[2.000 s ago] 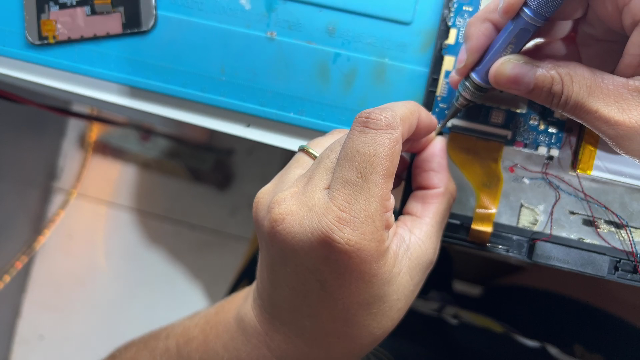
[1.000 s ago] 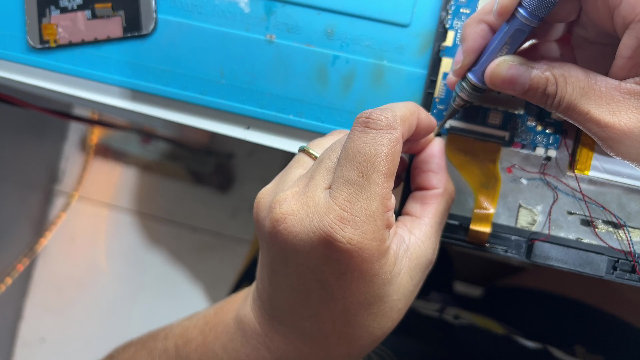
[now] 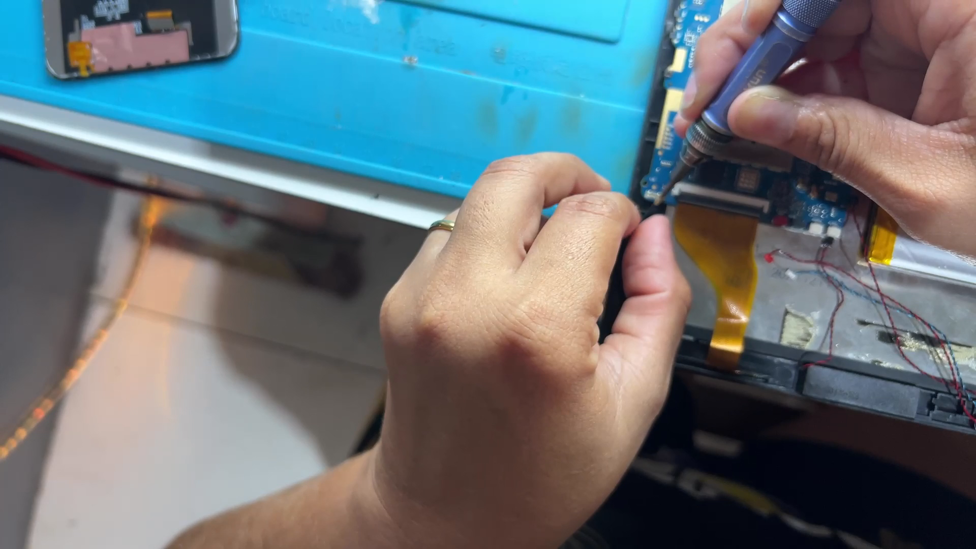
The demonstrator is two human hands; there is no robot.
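My right hand (image 3: 846,114) grips a blue precision screwdriver (image 3: 755,76), its tip touching or just above the lower left corner of a blue circuit board (image 3: 663,164). The board lies in an opened tablet-like device. My left hand (image 3: 526,328), with a ring on one finger, rests at the device's left edge; its thumb and index fingertip are close together beside the screwdriver tip, and whether they hold something small I cannot tell. An orange flat flex cable (image 3: 720,267) runs down from a connector near the tip. Thin red and blue wires (image 3: 877,290) cross the metal plate.
A blue silicone work mat (image 3: 343,99) spans the bench, with a phone display part (image 3: 137,46) at its upper left. Beside the right hand sits a battery (image 3: 923,259) with yellow tape. The bench's pale edge (image 3: 229,168) runs above the floor, where a lit cord (image 3: 99,335) hangs.
My left index finger has shifted a little away from the screwdriver tip, and its thumb and fingers sit slightly differently. The right hand keeps its hold on the screwdriver.
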